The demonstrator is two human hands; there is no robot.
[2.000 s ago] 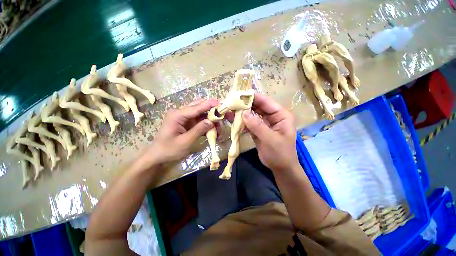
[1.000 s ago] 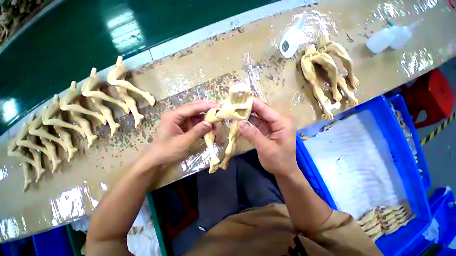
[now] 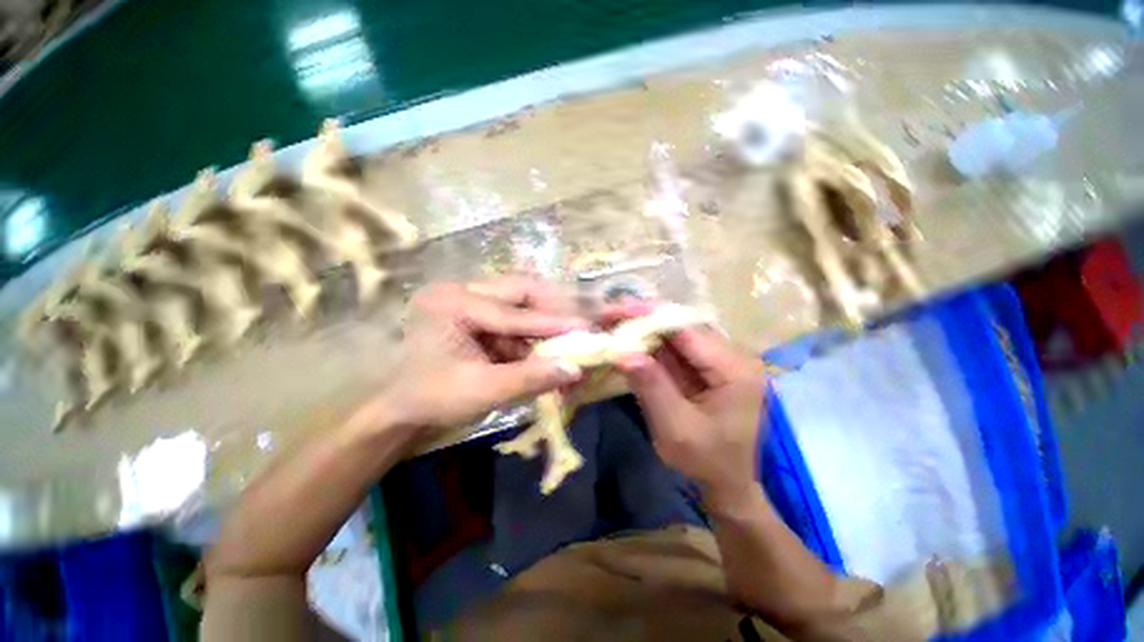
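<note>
A beige joined leg pair (image 3: 605, 346) is held between my two hands over the bench's near edge. Its upper part lies sideways between my fingers and its feet hang below. My left hand (image 3: 496, 351) grips its left side. My right hand (image 3: 696, 401) grips its right end. The frame is blurred, so the joint is hard to make out. Behind my fingers, a small round dish (image 3: 620, 290) on a flat mat shows partly.
A row of joined leg pairs (image 3: 270, 245) stands at left. Grouped leg parts (image 3: 853, 220), a white oval-headed container (image 3: 759, 126) and a white squeeze bottle (image 3: 1004, 144) are at right. A blue crate (image 3: 790, 470) is below right. A green conveyor (image 3: 188, 100) runs behind.
The held leg pair has turned and tilted, its upper part now sideways instead of upright. The view has shifted and blurred. The dish and mat now show behind my fingers.
</note>
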